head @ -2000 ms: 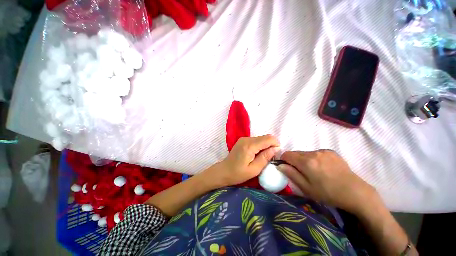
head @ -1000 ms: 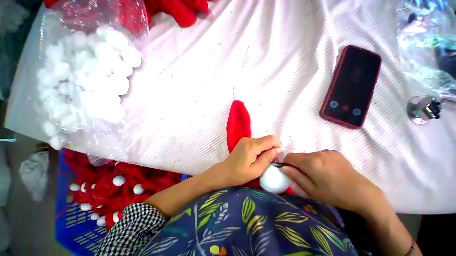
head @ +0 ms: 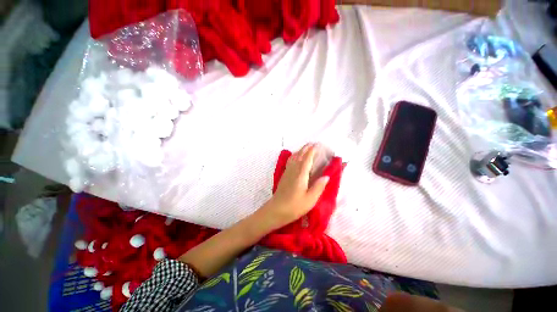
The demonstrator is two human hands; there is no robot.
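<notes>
A red plush piece (head: 327,207) lies at the table's front edge, with two long lobes pointing away from me. My left hand (head: 299,186) lies palm down on it between the lobes, with the thumb spread from the fingers. Its fingertips are blurred beside a pale smear. Of my right arm or hand, only a blurred skin-toned patch (head: 410,303) shows at the bottom edge, so its grip cannot be told. No pompom, needle or scissors can be made out at the plush piece.
A clear bag of white pompoms (head: 116,122) lies left. A red plush pile (head: 244,27) is at the back. A smartphone (head: 405,141), a shiny metal item (head: 488,166) and a clear packet (head: 507,97) lie right. A blue crate (head: 76,291) holds red pieces with white pompoms.
My hands have parted; the right has moved down almost out of view. My left hand has opened onto the plush, which is now spread on the table. The pompom there no longer shows. The view has shifted.
</notes>
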